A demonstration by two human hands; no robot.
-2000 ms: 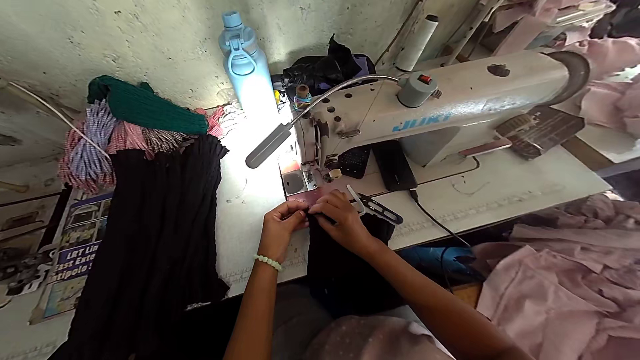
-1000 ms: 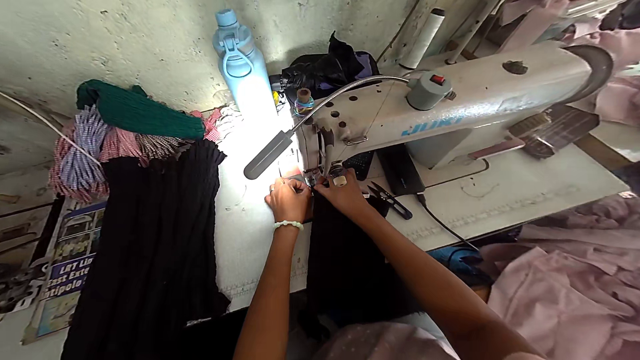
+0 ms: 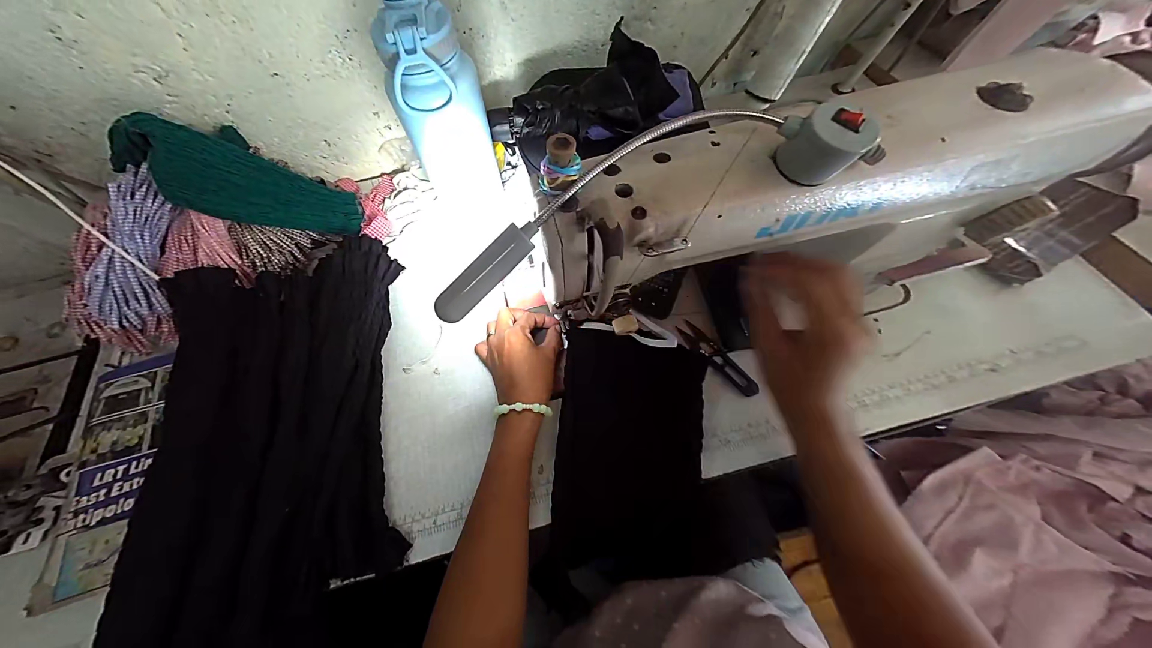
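Observation:
My left hand [image 3: 520, 353], with a pale beaded bracelet at its wrist, lies at the needle area of a Juki sewing machine [image 3: 720, 207]. Its fingertips pinch the edge of some fabric, mostly hidden under them. My right hand [image 3: 801, 319] is blurred and raised beneath the machine arm, right of the thread snips [image 3: 720, 358]; whether it holds anything is unclear. A black fabric piece [image 3: 630, 432] hangs from beside the presser foot over the table's front edge. A white elastic strip [image 3: 655, 333] lies at its top edge.
Gathered black fabric [image 3: 261, 423] drapes over the table's left part, before bundled checked and green fabric [image 3: 243, 184]. A light blue bottle [image 3: 436, 99] stands by the wall. A gooseneck lamp [image 3: 486, 274] hangs over the needle area. Pink fabric [image 3: 1035, 513] is heaped at right.
My right hand has left the needle area, moving right and up past the snips. My left hand stays near the needle. The black fabric's top edge is now uncovered beside the presser foot.

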